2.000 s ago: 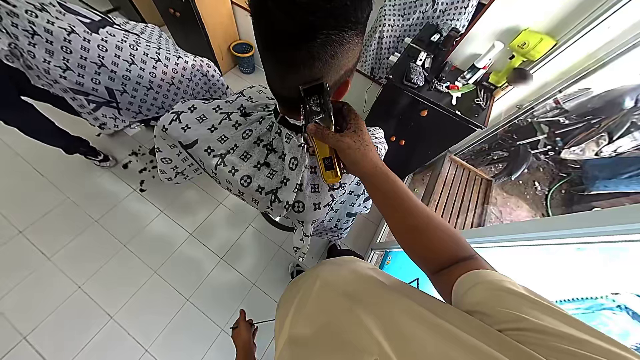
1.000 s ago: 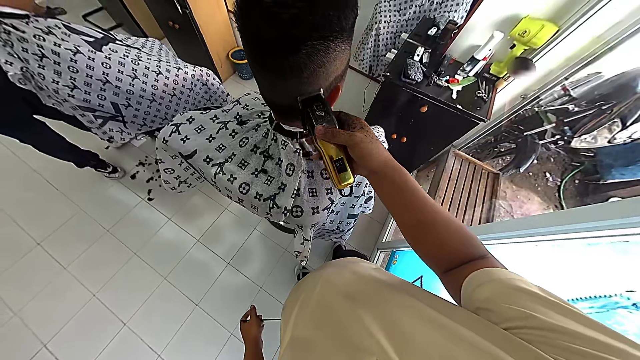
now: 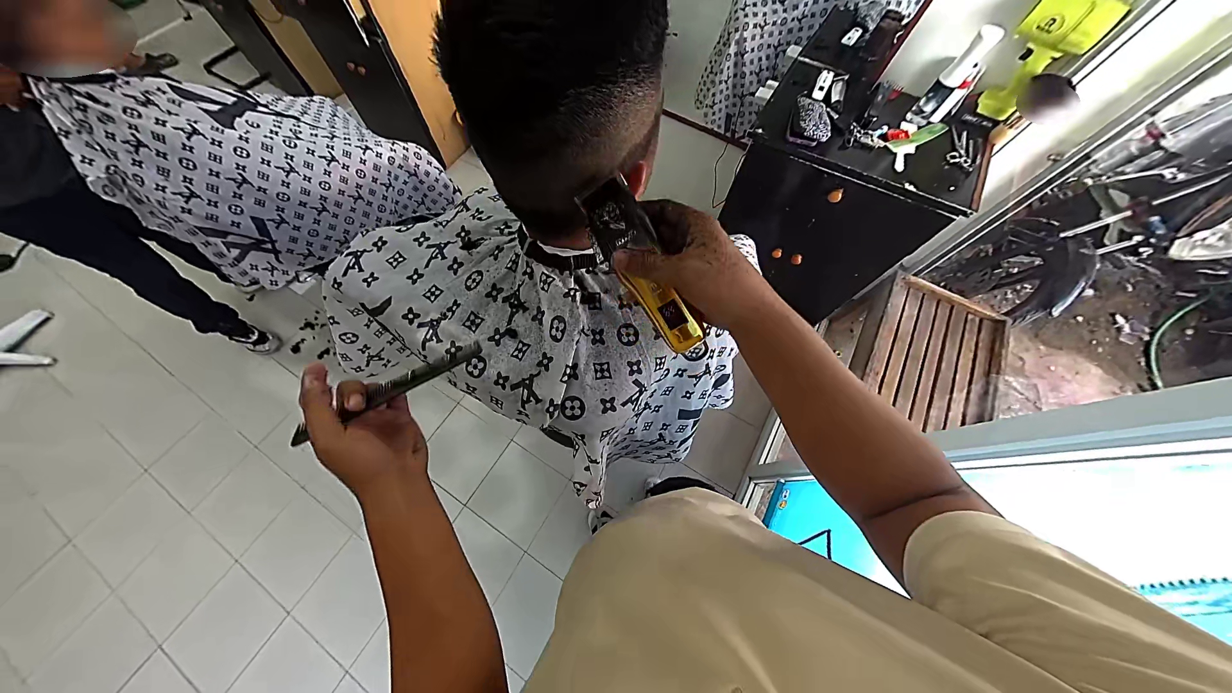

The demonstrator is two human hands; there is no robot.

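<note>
My right hand [image 3: 695,260] is closed round a black and yellow hair clipper [image 3: 664,313], whose blade end lies at the lower back of a person's head [image 3: 568,106], near the ear. The hair there is cut short, with longer dark hair on top. A white cape with a black pattern [image 3: 520,318] covers this person's shoulders and back. Below and left of the cape, my left hand [image 3: 371,428] grips a dark comb [image 3: 414,377] between thumb and fingers, its toothed end pointing up and right.
Another person in a patterned cape [image 3: 260,173] is at the upper left. Cut hair [image 3: 310,332] lies on the tiled floor. At the right, a black cabinet [image 3: 818,212] bears tools and a spray bottle [image 3: 962,72]. A slatted wooden bench [image 3: 929,356] shows through the glass.
My left hand has come up from low in the view, and the comb now shows plainly in it. My right hand still holds the clipper at the back of the head.
</note>
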